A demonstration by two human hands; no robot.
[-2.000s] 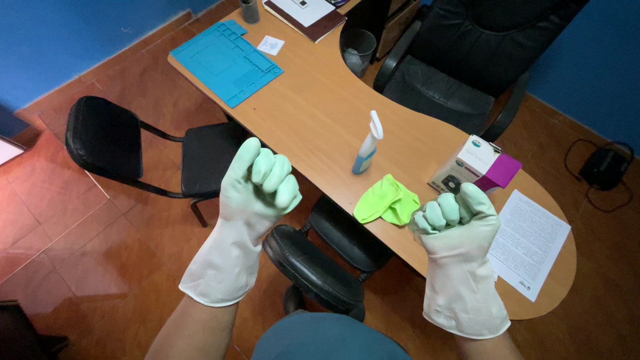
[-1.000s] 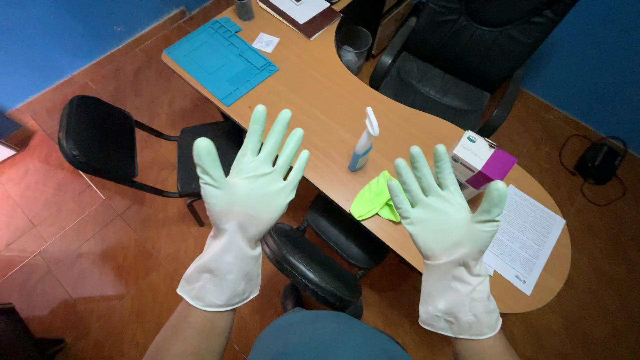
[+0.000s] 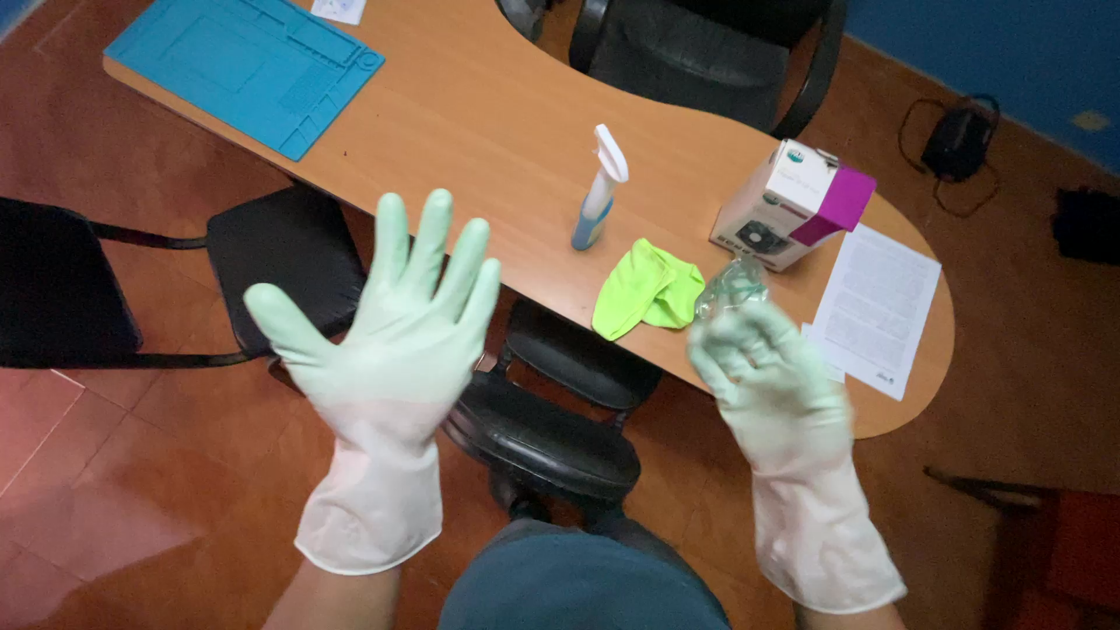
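Both hands wear pale green and white rubber gloves. My left hand [image 3: 394,341] is spread and holds nothing, over the near edge of the wooden desk [image 3: 455,131]. My right hand [image 3: 779,376] is blurred, its fingers curled loosely near a crumpled piece of clear plastic [image 3: 733,284]; whether they touch is not plain. Left of the plastic lies a lime green cloth [image 3: 647,289]. Behind the cloth a spray bottle [image 3: 597,197] with a white trigger head and blue liquid stands upright. A white and purple cardboard box [image 3: 787,206] stands behind the plastic.
A blue silicone work mat [image 3: 245,66] lies at the desk's left end, a printed sheet [image 3: 879,306] at its right. Black chairs stand at the left [image 3: 284,262], at the near edge [image 3: 547,437] and behind the desk [image 3: 691,52]. A black device with a cable [image 3: 958,144] is on the floor.
Both hands were fists, then opened with fingers spread. My left hand remains spread, while the right fingers have curled again. The view has shifted toward the desk's right end.
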